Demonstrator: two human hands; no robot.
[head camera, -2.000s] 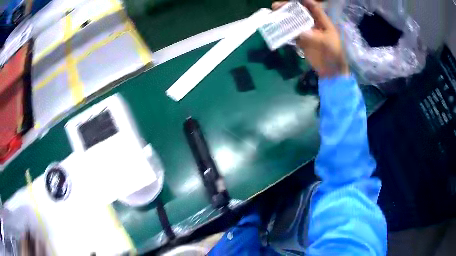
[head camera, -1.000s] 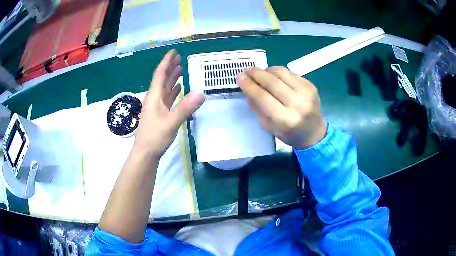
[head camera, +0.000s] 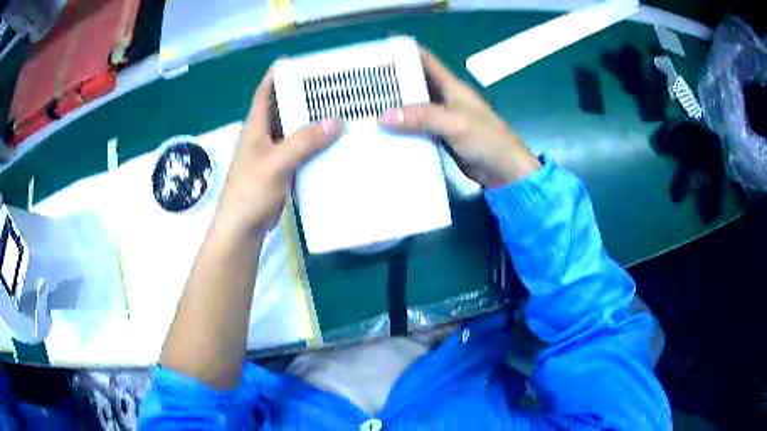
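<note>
A white mini projector (head camera: 374, 185) stands in front of me on its round white base, with its slotted vent grille (head camera: 351, 91) facing up at the far end. My left hand (head camera: 267, 160) holds its left side, thumb on the top by the grille. My right hand (head camera: 471, 126) holds its right side, thumb at the grille's near edge. The fingers of both hands are partly hidden behind the housing.
A screw dish (head camera: 182, 175) sits on the white sheet at left. Another white unit (head camera: 25, 278) is at the left edge. A white strip (head camera: 551, 42), black pads (head camera: 589, 90), a pale patterned label sheet (head camera: 683, 91) and a crumpled plastic bag (head camera: 730, 109) are at right.
My left hand was raised beside the projector and now grips its side. My right hand has moved from above the grille to the right side. The housing looks slightly tilted compared with before.
</note>
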